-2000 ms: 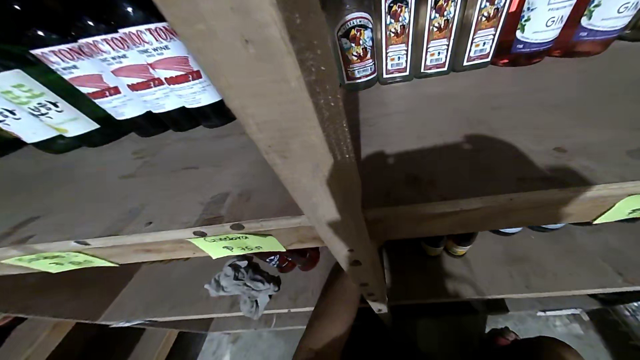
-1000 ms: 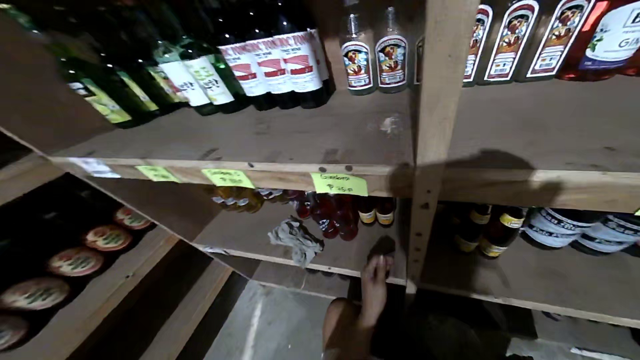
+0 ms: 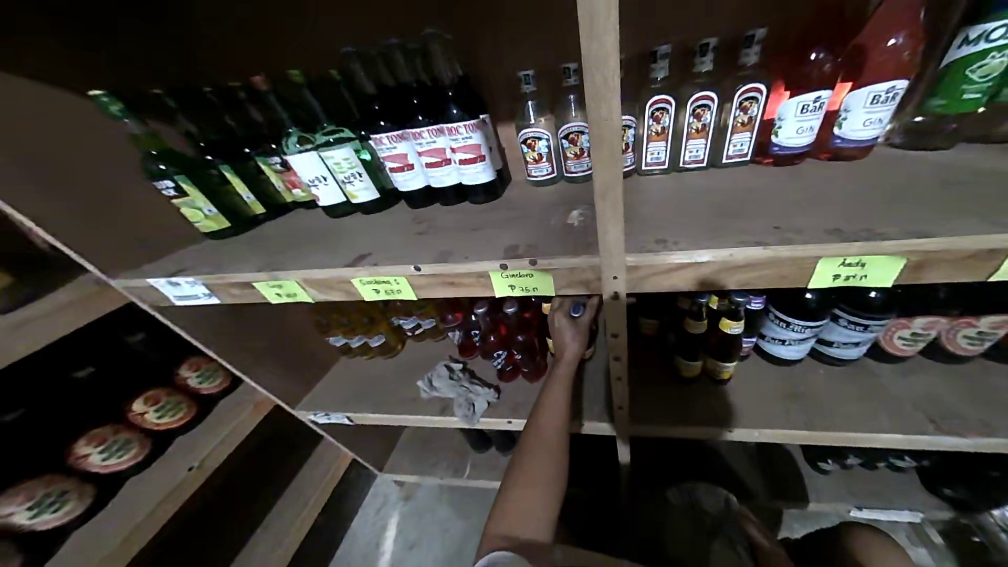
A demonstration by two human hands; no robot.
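Note:
My left hand [image 3: 572, 324] reaches under the upper shelf's front edge. Its fingers are closed around the top of a dark bottle with a yellow label [image 3: 589, 346]; a blue cap [image 3: 577, 309] shows between them, and the hand hides much of the bottle. Just left of it stand red bottles [image 3: 512, 346]. A crumpled grey cloth [image 3: 461, 387] lies at the front of the same lower shelf. What may be my right hand [image 3: 760, 537] is dim at the bottom, near my knee; its fingers cannot be made out.
A wooden post [image 3: 602, 142] rises right beside my left hand. Green and dark bottles [image 3: 433, 150] fill the upper shelf's left part, with clear and pink bottles to the right. Small dark bottles [image 3: 724, 339] and larger ones stand beyond the post. Round-labelled items [image 3: 110, 449] line the left rack.
My left hand has risen from below the lower shelf's front edge to the bottles beside the post and has closed on one. The view has swung and taken in more of the shelves.

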